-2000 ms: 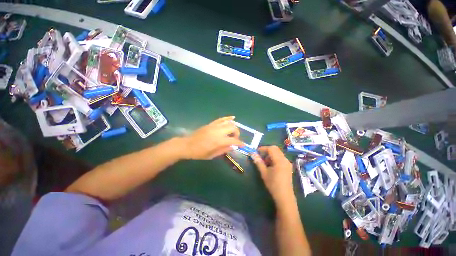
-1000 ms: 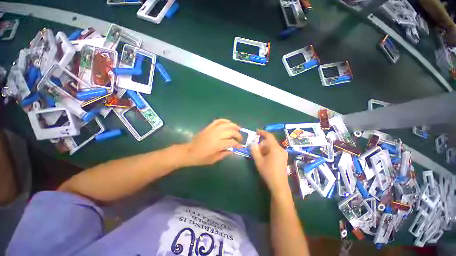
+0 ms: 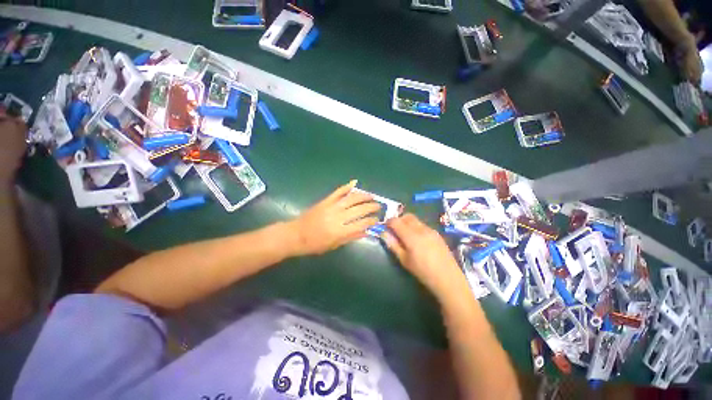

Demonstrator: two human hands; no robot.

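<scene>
A white plastic frame with a blue battery along its near edge is held between both hands, a little above the green work surface. My left hand grips the frame's left side, fingers over its face. My right hand holds its right near corner, fingertips by the battery. A small reddish spot shows at the frame's right end. The fingers hide most of the frame, and the circuit board cannot be made out.
A heap of part-assembled units lies at left, another at right. Empty frames are at far right. A pale rail divides off the belt with spaced units. A grey post juts in at right. Other people's arms show at left and top right.
The brown strip hanging below the frame two seconds ago no longer shows. Both hands stay on the frame; the right fingers have shifted to its near corner. Units on the belt have moved right.
</scene>
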